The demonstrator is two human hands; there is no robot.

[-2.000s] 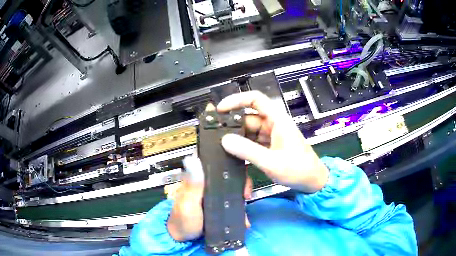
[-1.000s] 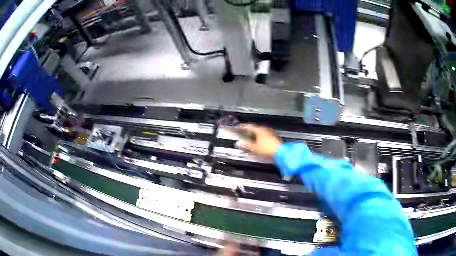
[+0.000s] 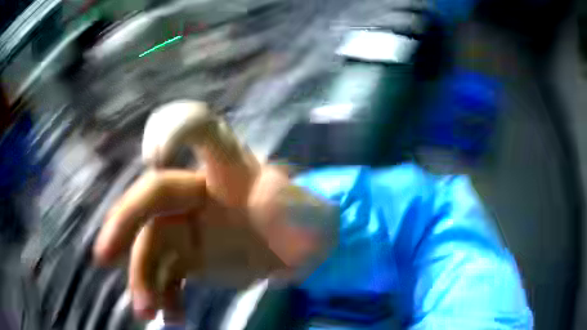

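Note:
My right hand [image 3: 219,200] is large and blurred in the left and middle of the head view, with its light-blue sleeve [image 3: 412,245] coming in from the right. Its fingers are bent and point left and down. A white finger cot [image 3: 170,132] covers the top digit's tip. A flat brownish-grey area lies inside the curled fingers; I cannot tell whether it is the palm or a held thing. My left hand is not in view.
The surroundings are smeared by motion. A bright white patch [image 3: 376,45] shows at the upper right, with a blue shape [image 3: 466,109] beside it. A thin green streak [image 3: 161,46] shows at the upper left. Grey streaks fill the left side.
The view has swung away from the conveyor rails, which are no longer recognisable. My right hand has come back from over the rails, close to the camera. The dark fixture held earlier cannot be made out.

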